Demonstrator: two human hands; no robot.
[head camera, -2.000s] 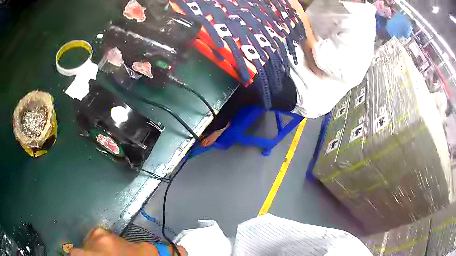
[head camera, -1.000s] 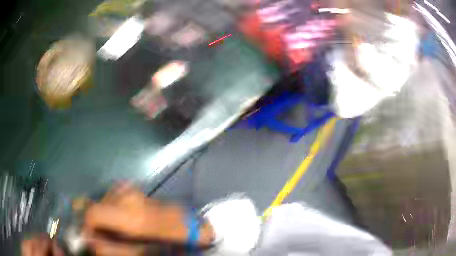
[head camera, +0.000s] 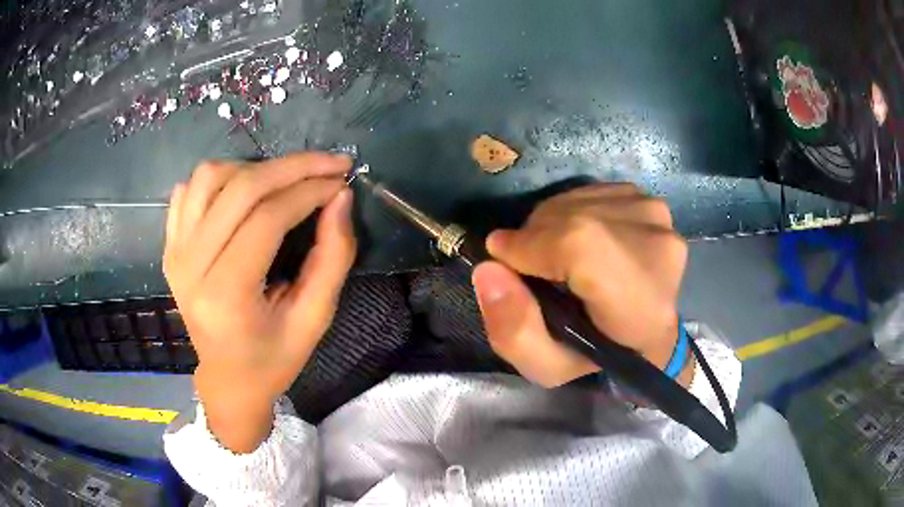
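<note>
My right hand (head camera: 585, 277) holds the black handle of a soldering iron (head camera: 451, 241), its thin metal tip pointing up and left. My left hand (head camera: 263, 267) pinches a tiny silvery part (head camera: 358, 174) between thumb and fingertips. The iron's tip is at this part; whether they touch is too small to tell. The hands are over the front edge of the dark green bench mat. Small white discs with reddish wires (head camera: 278, 84) lie beyond my left hand. A heap of thin dark leads (head camera: 387, 50) lies beside them.
A tan lump (head camera: 493, 153) lies on the mat beyond the iron. A clear glittering tray (head camera: 89, 59) is at the far left. A black box with a red-white sticker (head camera: 802, 92) is at the right. A black pocketed tray (head camera: 124, 337) is low at the left. Thin solder wire (head camera: 99, 206) crosses the left side.
The view has swung left and down from the floor and cartons to the bench. Both hands are now in full view, with the iron visible in my right hand and the part in my left.
</note>
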